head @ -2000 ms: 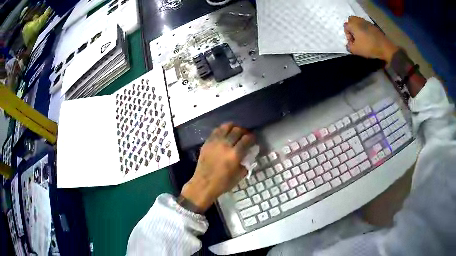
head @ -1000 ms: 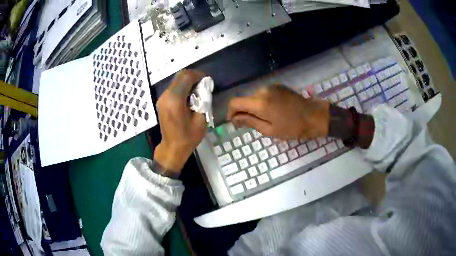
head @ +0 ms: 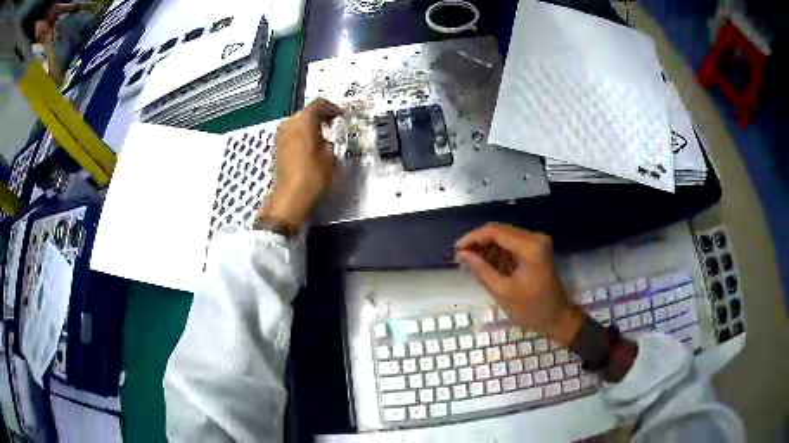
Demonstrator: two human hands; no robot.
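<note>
My right hand is over the top of the keyboard, thumb and forefinger pinching a small dark part. My left hand is at the left edge of the drilled metal plate, fingers curled; its grip is hidden, and no white cloth shows. The black fixture sits on the plate, right of my left hand. The left foam tray has a blank half and a half with slanted rows of small parts, partly covered by my left hand and sleeve.
A dimpled white sheet with a few dark parts at its lower right corner lies on stacked trays at right. Another stack is at back left. A white ring lies behind the plate. A strip of dark pieces lies right of the keyboard.
My left hand has moved from beside the keyboard to the plate's left edge; the white wad it held is out of sight. My right hand came from the right tray and now pinches a part above the keyboard.
</note>
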